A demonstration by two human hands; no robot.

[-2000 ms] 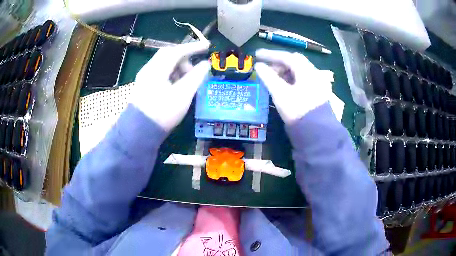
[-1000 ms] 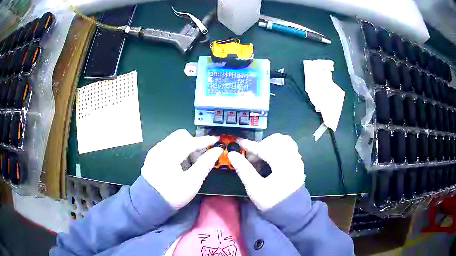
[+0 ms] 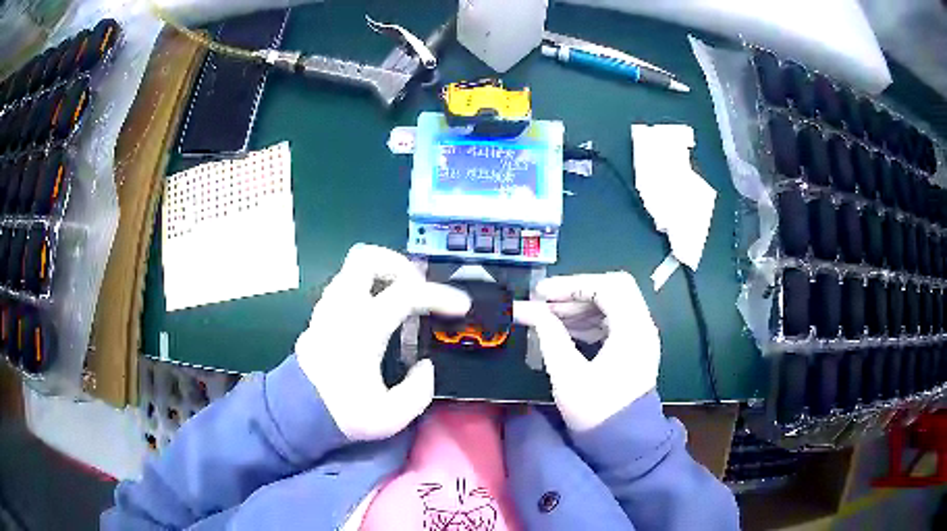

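A black charging case [image 3: 474,309] with an orange rim lies in front of the light-blue tester [image 3: 486,207], its black lid covering most of the interior. My gloved left hand [image 3: 376,337] has a fingertip on the lid's left part, with its thumb apart below. My gloved right hand [image 3: 597,337] has its fingertips at the case's right edge; whether they grip it is unclear. The tester's blue screen is lit with text. A yellow-orange and black open case [image 3: 486,107] stands behind the tester.
The green mat [image 3: 343,228] bears a dotted sheet [image 3: 228,228], a dark flat rectangle [image 3: 223,99], a grey air gun [image 3: 343,71], a pen [image 3: 615,67] and a crumpled white wipe [image 3: 673,192]. Blister trays of black cases flank it, including the right tray [image 3: 841,249].
My hands moved from the case behind the tester to the one in front. My thumbs were inside its open orange interior; now the black lid is over it and my hands are farther apart.
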